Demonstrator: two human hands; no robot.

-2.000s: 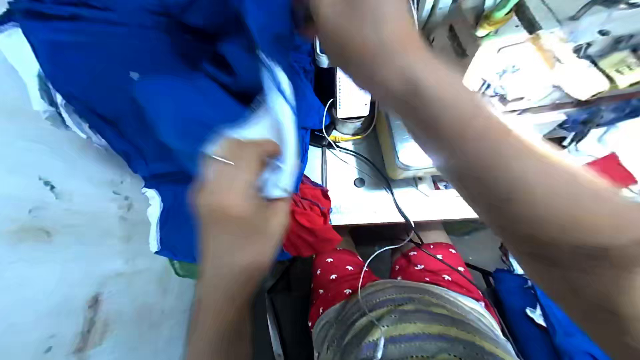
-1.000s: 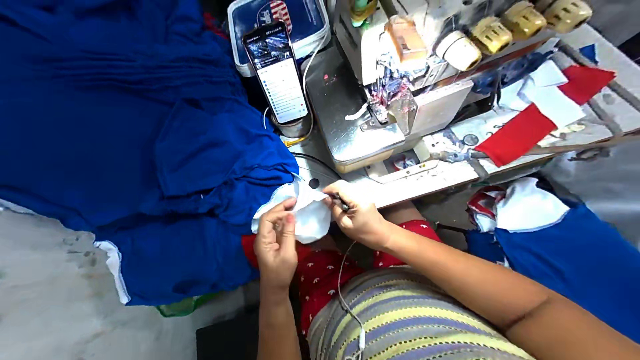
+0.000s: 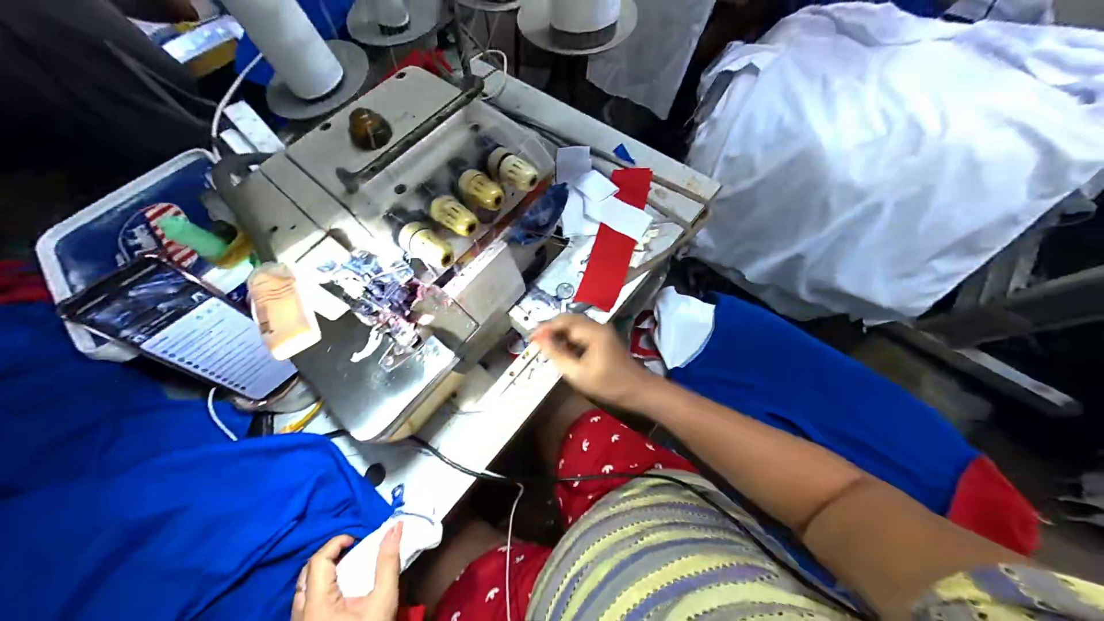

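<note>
My left hand (image 3: pixel 349 582), at the bottom, pinches a white fabric piece (image 3: pixel 388 548) joined to the blue garment (image 3: pixel 198 517), which spreads over the left side. My right hand (image 3: pixel 591 358) is over the table's front edge, right of the overlock sewing machine (image 3: pixel 371 302); its fingers are curled, and whether something small is in them cannot be told. Red fabric strips (image 3: pixel 606 267) and white scraps (image 3: pixel 617 216) lie on the table just beyond it. The machine has several yellow tension knobs (image 3: pixel 453 216) and a lit needle area.
A phone (image 3: pixel 181 328) leans on a blue tub with a white rim (image 3: pixel 73 216) at the left. Thread cones (image 3: pixel 285 43) stand behind. White cloth (image 3: pixel 888 155) is heaped at the right, with a blue and red garment (image 3: pixel 819 414) below it. Cables (image 3: pixel 466 470) cross my lap.
My right hand has left the white fabric and moved right, toward the table's edge by the red strips. My left hand still holds the white piece. The view has swung right.
</note>
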